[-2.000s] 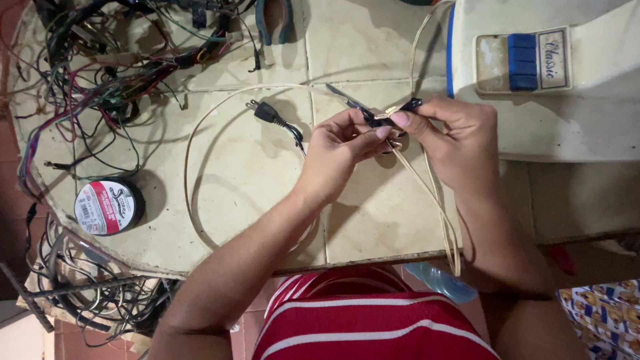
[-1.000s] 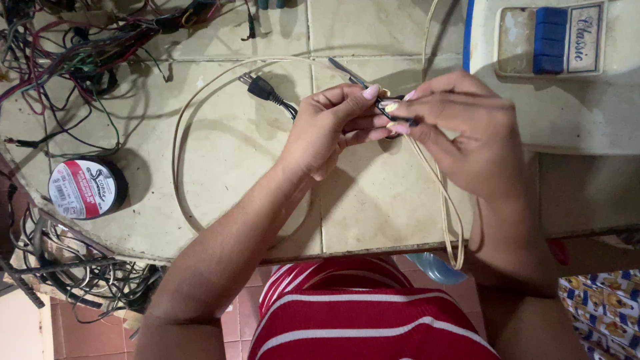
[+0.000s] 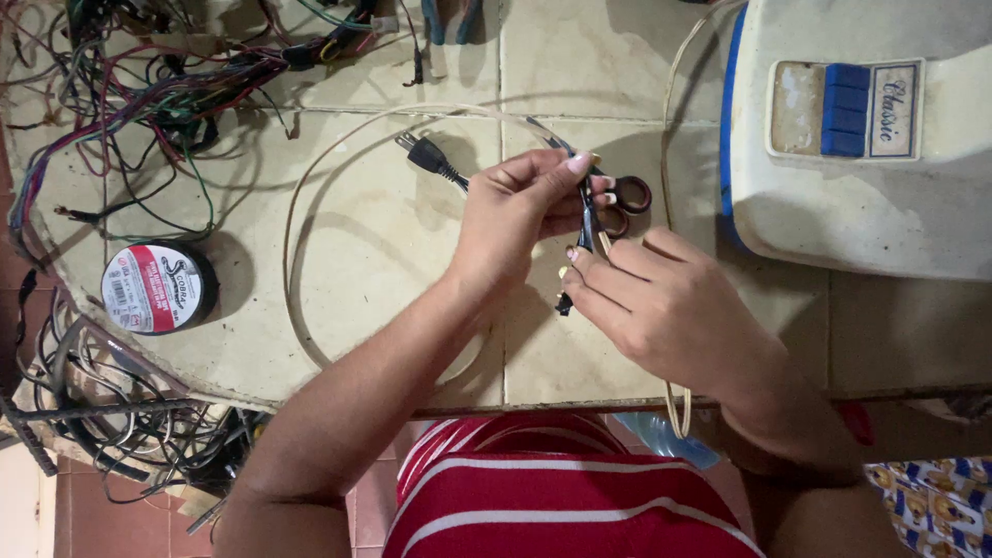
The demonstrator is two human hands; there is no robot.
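Observation:
My left hand (image 3: 527, 201) pinches a black-taped stretch (image 3: 587, 221) of a cream electrical cord and also has scissors (image 3: 633, 194) in it, their dark finger loops sticking out to the right. Below it, my right hand (image 3: 659, 310) grips the lower part of the taped stretch, whose black end hangs past the fingertips. The cream cord (image 3: 288, 256) runs in a wide loop on the tiled table (image 3: 387, 310). A black two-pin-type plug (image 3: 425, 153) lies left of my left hand. At the left stands a roll of black electrical tape (image 3: 159, 287).
A tangle of coloured wires (image 3: 178, 93) covers the upper left. Blue-handled pliers or a similar tool (image 3: 449, 19) show at the top edge. A white appliance with blue buttons (image 3: 845, 108) stands at the right. More cables (image 3: 132, 411) lie beyond the table's lower left edge.
My right hand has moved down and away from my left hand, along the taped stretch. The scissors' loops now show beside my left fingers.

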